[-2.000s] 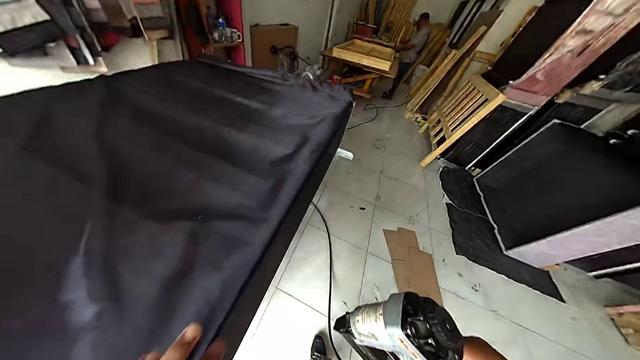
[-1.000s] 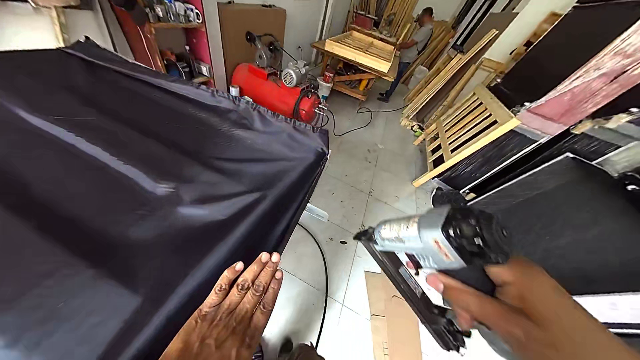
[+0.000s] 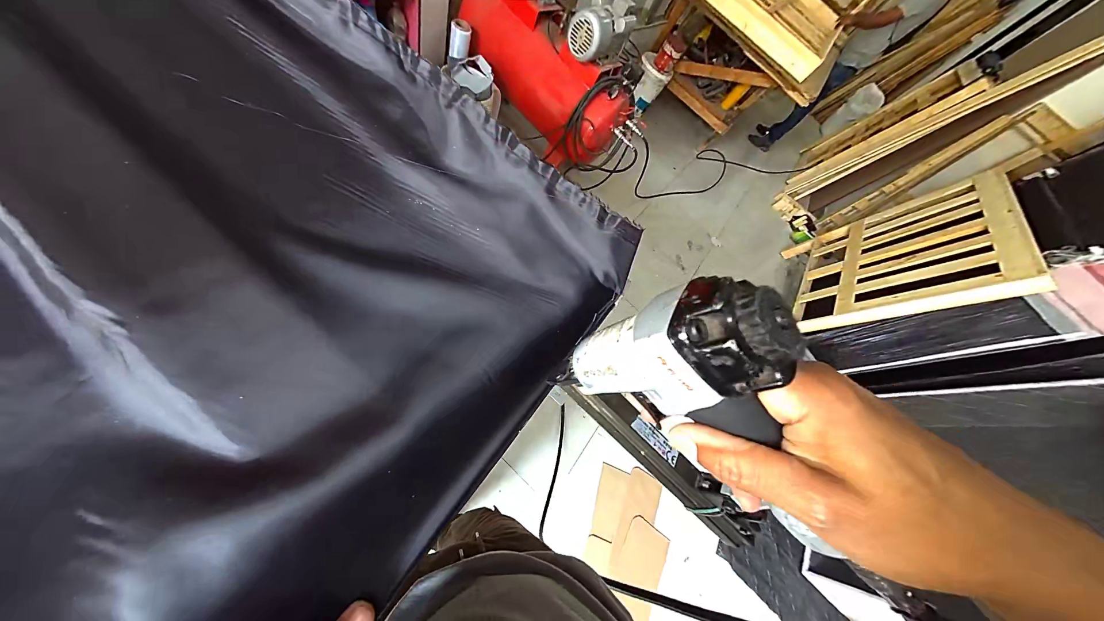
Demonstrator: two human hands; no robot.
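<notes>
Dark, shiny fabric (image 3: 345,302) covers a large flat piece on the left, its far edge gathered in small pleats. My right hand (image 3: 802,457) grips a pneumatic staple gun (image 3: 664,354), silver with a black cap and a long magazine. The gun's nose is at the fabric-covered side edge, near the far corner; whether it touches cannot be told. Of my left hand (image 3: 356,611) only a fingertip shows at the bottom edge, by the fabric near my clothing; the rest is out of view, and its grip cannot be judged.
A red air compressor (image 3: 535,78) with coiled black hoses stands beyond the fabric. Slatted wooden frames (image 3: 923,246) and boards lean at the right. Another person stands by a wooden workbench at the top. Cardboard (image 3: 625,526) and a black hose (image 3: 554,470) lie on the floor.
The staple gun in my right hand has moved from over the floor to the fabric's side edge. My left hand, earlier flat on the fabric, is now mostly out of view. The view has shifted.
</notes>
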